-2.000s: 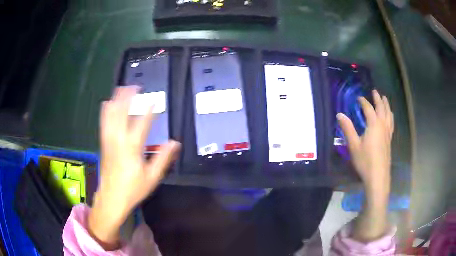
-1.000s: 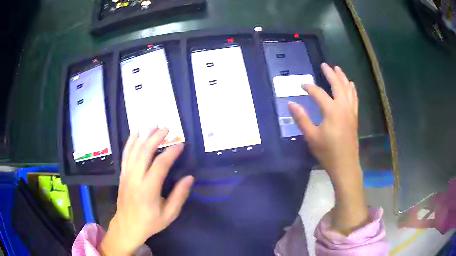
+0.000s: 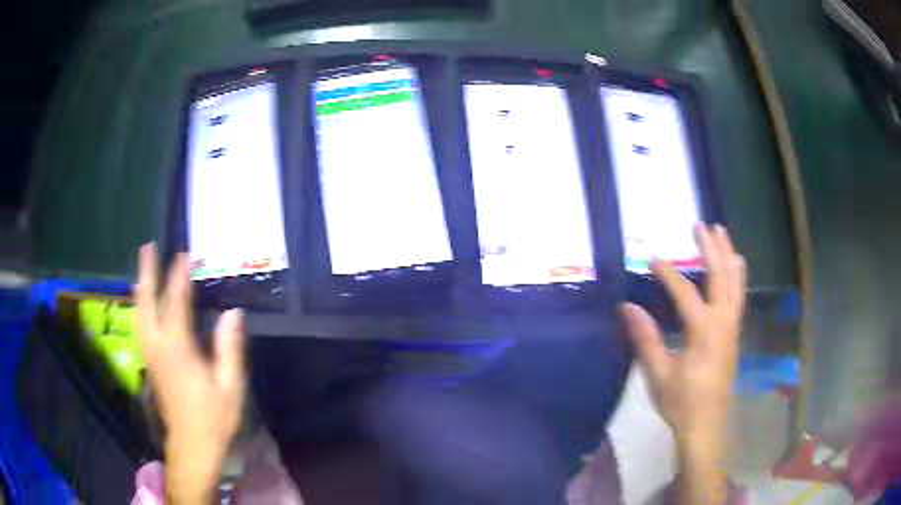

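Several smartphones lie face up side by side in the pockets of a black phone tray (image 3: 307, 197). The far-left phone (image 3: 235, 187), the third phone (image 3: 529, 187) and the far-right phone (image 3: 650, 178) show white screens with small dark marks. The second phone (image 3: 380, 187) shows a white screen with blue and green bars at its top. My left hand (image 3: 194, 365), blurred, is at the tray's lower left corner with fingers spread, holding nothing. My right hand (image 3: 696, 345) is at the bottom of the far-right phone, fingers apart; whether a fingertip touches the screen is unclear.
A smaller black tray (image 3: 370, 14) is partly cut off at the top edge. Blue bins (image 3: 18, 395) with lime-green blocks (image 3: 117, 345) stand at the lower left. A brown edge strip (image 3: 790, 187) runs down the right. A blurred pink sleeve (image 3: 879, 449) shows at the lower right.
My left hand has moved left off the second phone. My right hand has moved down the far-right phone. That phone's grey pop-up is gone, and the second phone now shows blue and green bars.
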